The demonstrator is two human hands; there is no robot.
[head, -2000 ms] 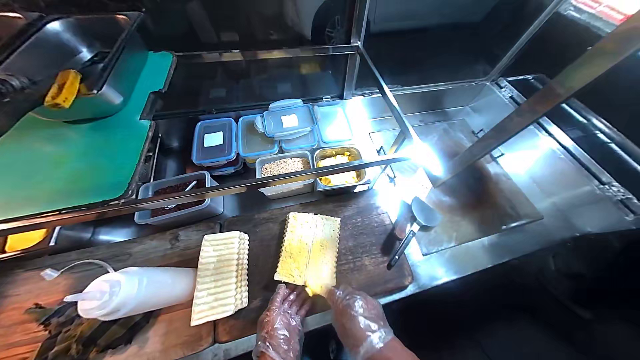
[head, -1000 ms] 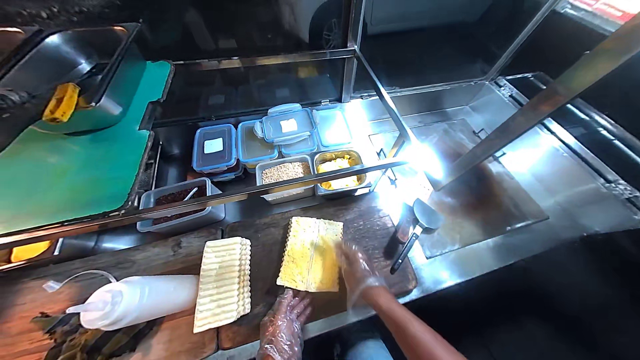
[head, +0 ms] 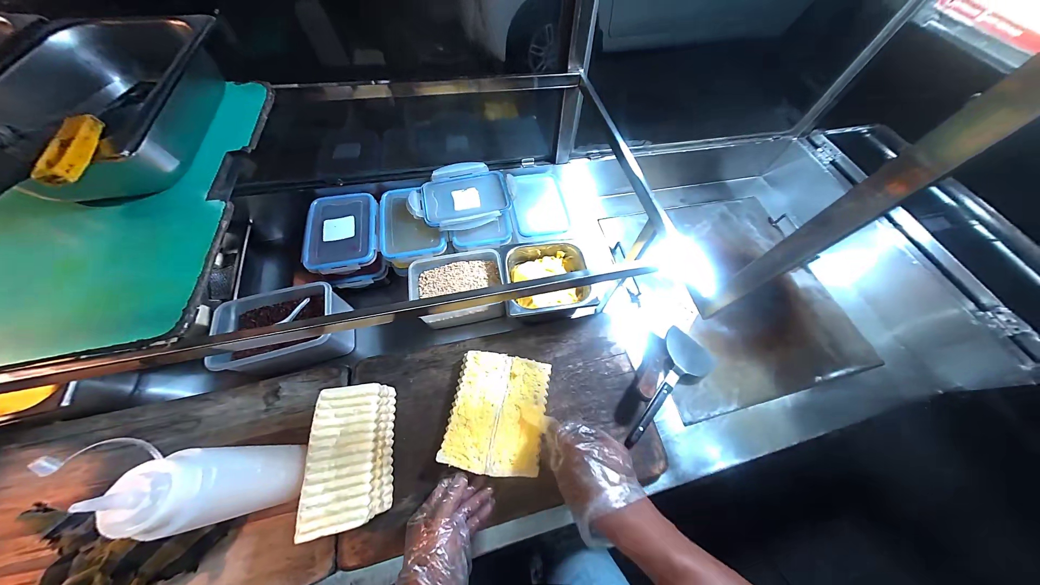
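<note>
Two slices of bread coated in yellow spread (head: 497, 414) lie side by side on a dark wooden board (head: 585, 357). My left hand (head: 445, 524), in a clear plastic glove, rests on the board just below their near edge, fingers apart, holding nothing. My right hand (head: 591, 471), also gloved, is at the right edge of the slices; its fingertips are partly hidden, so what they hold cannot be told. Left of the slices lies a stack of crinkle-edged bread slices (head: 348, 459). A metal tub of yellow spread (head: 548, 276) stands behind the board.
A spatula (head: 668, 382) lies at the board's right edge, beside a steel griddle (head: 772, 317). A white squeeze bottle (head: 199, 490) lies on the left. Behind stand tubs of chopped nuts (head: 459, 278) and dark sprinkles (head: 280, 313), and lidded containers (head: 341, 231). A metal rail (head: 382, 311) crosses above.
Two seconds ago both hands were at the near edge of the coated slices; my right hand has since moved to their right side. The yellow coating now covers more of the right slice.
</note>
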